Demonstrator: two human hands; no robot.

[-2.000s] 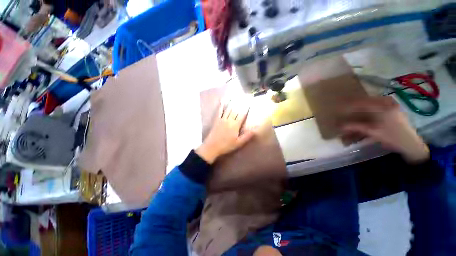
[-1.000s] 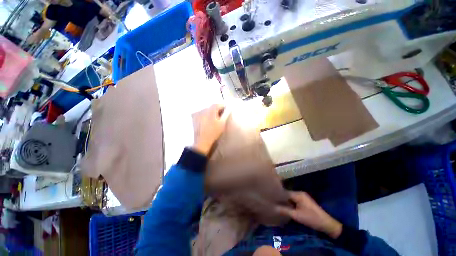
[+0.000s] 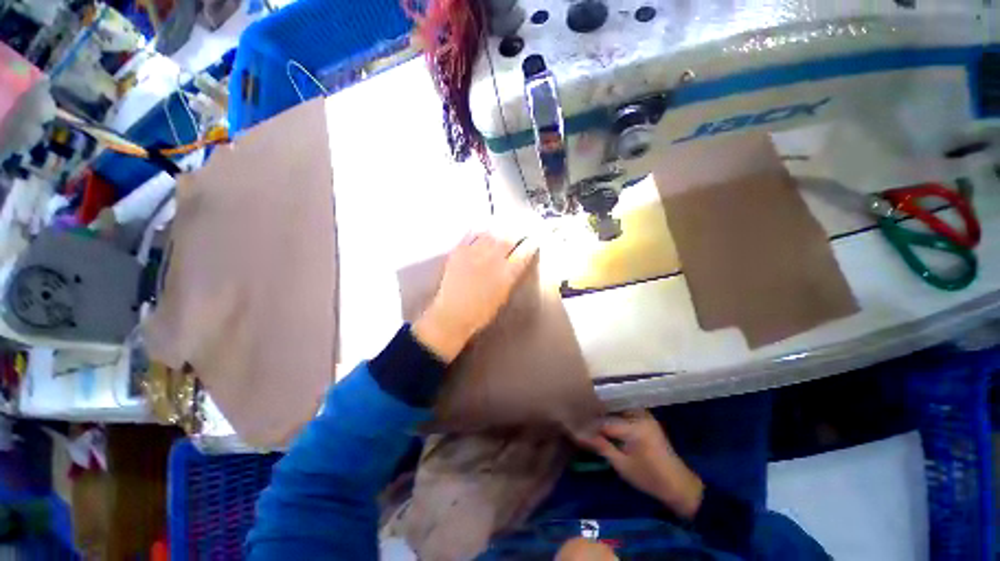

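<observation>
A brown cloth panel lies on the table left of the needle and hangs over the front edge into my lap. My left hand lies on its upper part, fingertips near the presser foot; it presses the cloth, with no clear grip. My right hand pinches the panel's lower right corner at the table's front edge. The sewing machine has a white head with a blue stripe. Small brown pieces lie right of the needle plate.
A larger taupe panel stack lies at the left. Red-and-green scissors lie at the right. A blue basket stands behind the table, dark red threads hang at the machine head, and blue crates stand below.
My right hand has left the small pieces at the right and now holds the panel's lower corner. My left hand stays on the panel's upper part. The view has shifted slightly.
</observation>
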